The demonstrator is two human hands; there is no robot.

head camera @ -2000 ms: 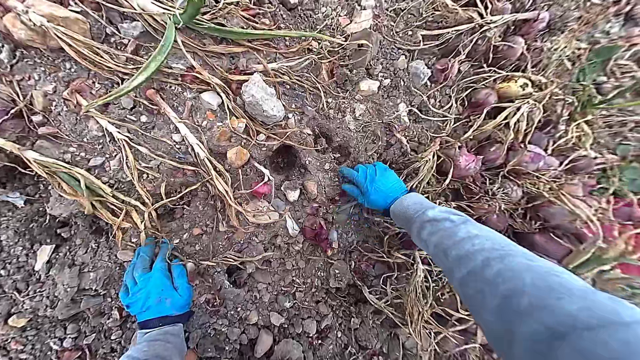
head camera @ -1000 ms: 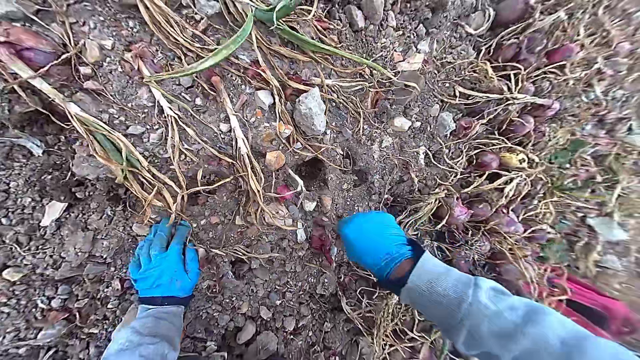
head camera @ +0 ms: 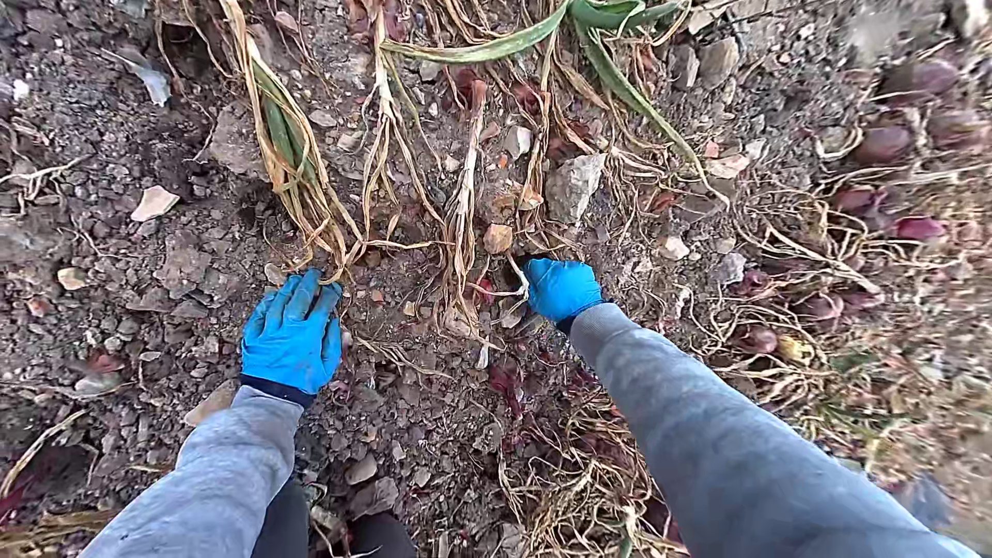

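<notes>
My left hand [head camera: 293, 333], in a blue glove, rests flat on the soil with its fingers pointing up the view, just below a bundle of dried onion leaves [head camera: 298, 174]. Nothing shows in it. My right hand [head camera: 559, 288], in the same kind of glove, is curled at the soil beside a small tan stone [head camera: 497, 239]. A pale dry stalk [head camera: 530, 273] meets its fingertips; whether the fingers grip it I cannot tell. More withered onion tops [head camera: 463, 209] lie between the hands.
Red onions [head camera: 885, 145] with tangled dry leaves lie along the right side. A grey rock [head camera: 574, 186] sits above my right hand, near long green leaves [head camera: 620, 77]. Dry roots and leaves [head camera: 577, 488] are heaped at the lower middle. Stones dot the soil.
My right hand has moved up the soil to the spot beside the tan stone, where a dark hole showed earlier. My left hand stays below the leaf bundle. The view has shifted.
</notes>
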